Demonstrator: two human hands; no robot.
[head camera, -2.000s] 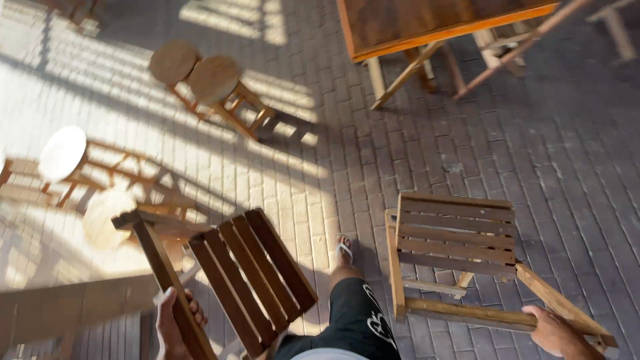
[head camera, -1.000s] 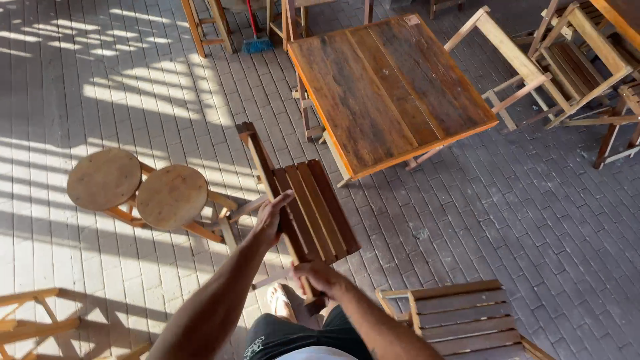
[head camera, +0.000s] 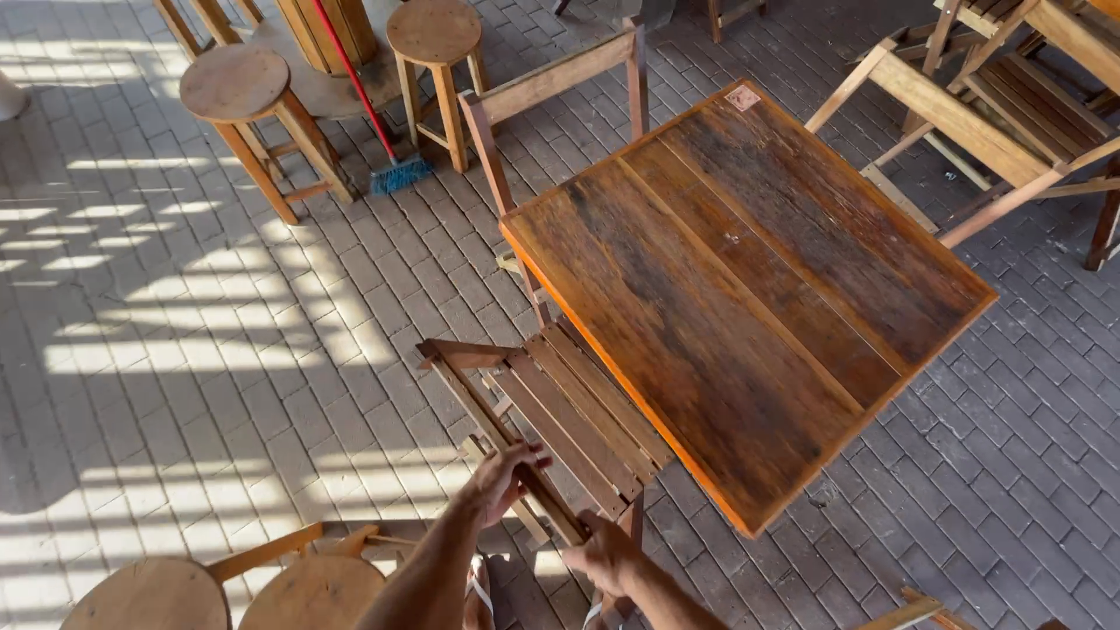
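Note:
A slatted wooden folding chair (head camera: 582, 411) stands at the lower-left side of a square wooden table (head camera: 744, 306), the far edge of its seat close against or just under the tabletop. My left hand (head camera: 507, 477) is closed around the middle of the chair's top back rail. Nearer to me, my right hand (head camera: 604, 547) grips the lower end of the same rail. The chair's legs are mostly hidden beneath the seat and my arms.
Round wooden stools (head camera: 234, 83) and a red-handled broom with blue bristles (head camera: 401, 175) stand at the upper left. Two round stool tops (head camera: 149, 595) lie at lower left. Another folding chair (head camera: 560, 83) is behind the table, and more (head camera: 962, 114) stand at right.
The chair in my hands has moved up to the table's side. Two seconds ago my right hand held a second slatted chair; one second ago both hands were on this one.

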